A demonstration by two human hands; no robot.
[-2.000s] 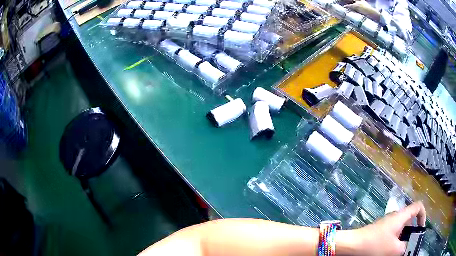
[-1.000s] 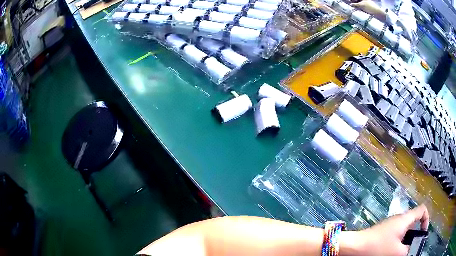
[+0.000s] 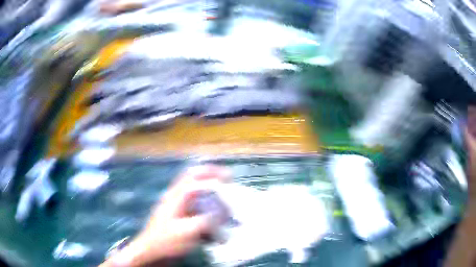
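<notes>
The view is strongly blurred. My left hand [image 3: 175,221] is at the lower centre with its fingers around a small dark housing [image 3: 209,208]. A bright white cloth [image 3: 276,221] lies just right of that hand. The clear tray [image 3: 130,201] is beneath and left of the hand, with pale wrapped housings [image 3: 95,156] at its left side. My right hand [image 3: 471,125] is blurred and cut off by the right edge, its forearm below it; its fingers and anything in them cannot be made out.
Beyond the tray, an orange-brown board [image 3: 219,138] bears many dark housings [image 3: 198,94]. A long white stack [image 3: 360,198] lies right of the cloth. A blurred grey and black object [image 3: 391,104] stands behind it. Loose pale pieces [image 3: 36,187] are at the far left.
The view has swung right, bringing the white cloth and long white stack into sight. My left hand, still around the dark piece, now shows at lower centre. My right arm has appeared at the right edge.
</notes>
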